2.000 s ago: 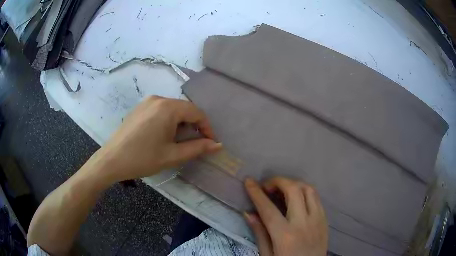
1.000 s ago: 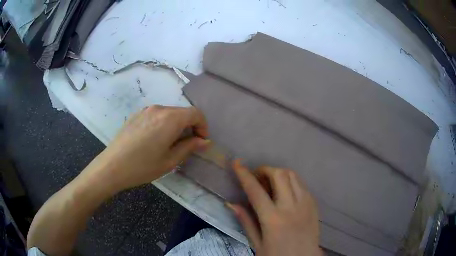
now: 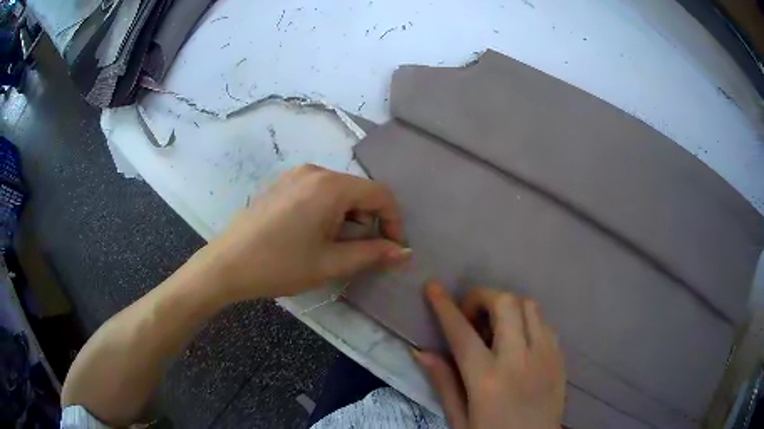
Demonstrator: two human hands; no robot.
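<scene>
The grey-brown garment panel lies on the white-covered table, its curved notch at the upper left. A dark straight pressed fold runs along its length. My left hand is at the panel's near-left edge, thumb and forefinger pinched together on the cloth there. My right hand rests on the near edge, forefinger on top of the cloth and thumb at the hem edge. What lies under the fingers is hidden. The card strip cannot be made out.
The white table has a curved near edge above a dark speckled floor. A pale frayed thread strip runs left from the panel. Stacked cloth pieces lie at the upper left. A scorched brown area shows at the right.
The view has shifted, so the panel and hands appear further right. The tan strip seen between the hands before no longer shows. Both hands remain at the near edge.
</scene>
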